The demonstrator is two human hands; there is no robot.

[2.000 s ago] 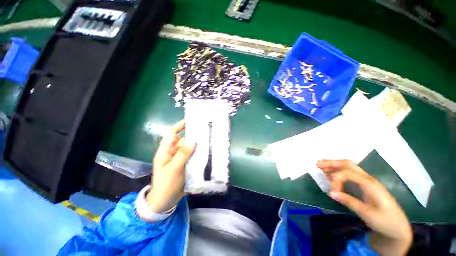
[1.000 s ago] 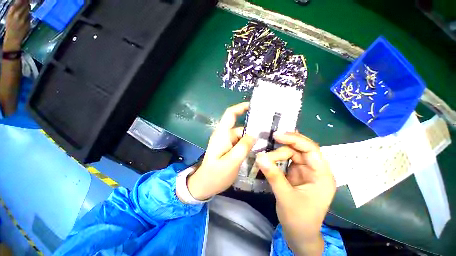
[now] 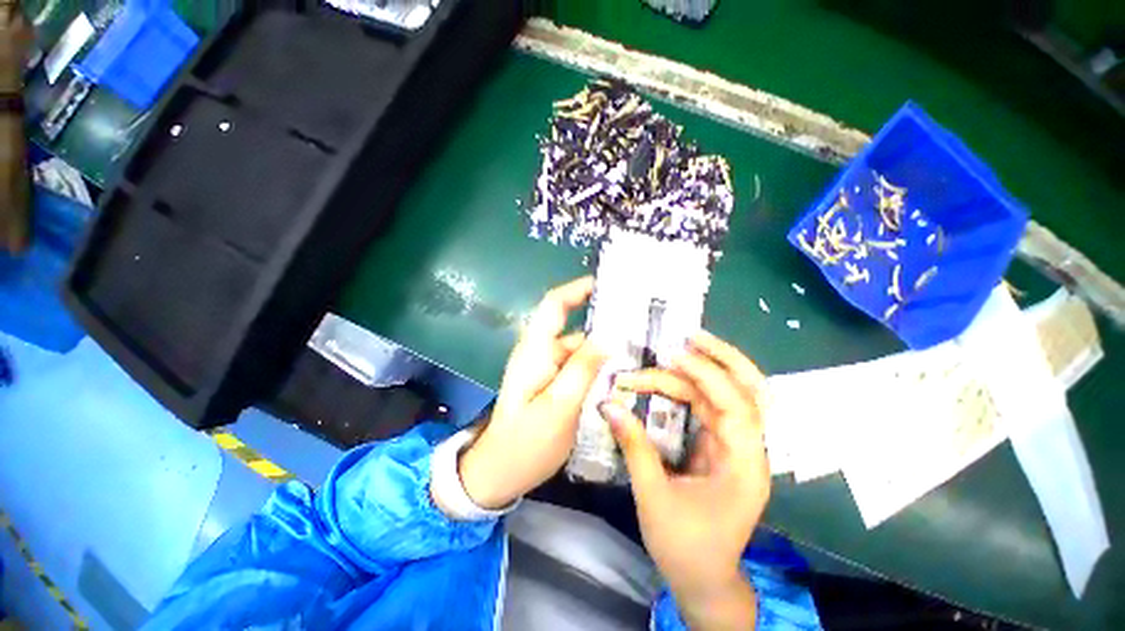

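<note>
A silver-white rectangular panel with a dark central slot lies upright in view, its far end just below the loose strip pile. My left hand grips its left edge, thumb on the face. My right hand is over the panel's lower right part, thumb and fingers bent together at the lower end of the slot. A small dark piece shows at these fingertips; whether they pinch it or only touch it is unclear. The fingers partly hide the panel's lower half.
The loose strip pile lies beyond the panel. A blue parts bin with tan-white slivers stands at right. White sticker sheets and a backing strip lie right of my hands. A black compartment tray is at left. Another person's arm shows far left.
Over two seconds my right hand has come from the sticker sheets to the panel. Since one second ago it stays there with its fingers slightly shifted. The view has also shifted.
</note>
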